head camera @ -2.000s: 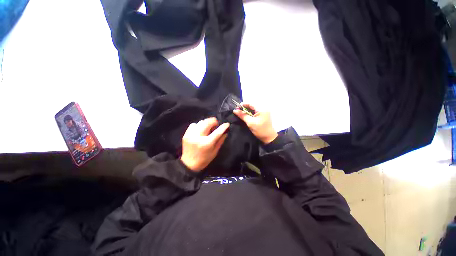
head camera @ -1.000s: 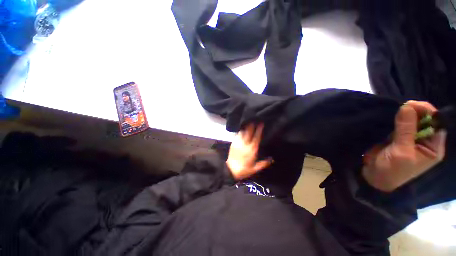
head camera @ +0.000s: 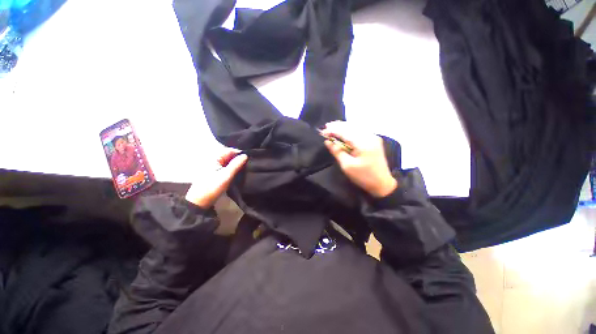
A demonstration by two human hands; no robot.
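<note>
A black garment (head camera: pixel 287 163) lies bunched at the table's front edge and over my lap, with long tube-like parts running away across the white table. My left hand (head camera: pixel 219 179) pinches the garment's left edge between thumb and fingers. My right hand (head camera: pixel 361 158) is on the garment's right side, holding small snips (head camera: pixel 338 142) with a yellow-green glint, their tip pointing up and left over the cloth. Whether its fingers also grip the cloth is hard to tell.
A lit smartphone (head camera: pixel 127 158) with a red edge lies left on the white table (head camera: pixel 65 104). A large black garment pile (head camera: pixel 516 117) hangs over the right table edge. Another black pile (head camera: pixel 59 274) is low on the left. Blue plastic (head camera: pixel 26 19) shows at the far left corner.
My right hand has come back from the far right to the garment in front of me. My left hand has moved from flat on the cloth to pinching its left edge. The camera view has shifted.
</note>
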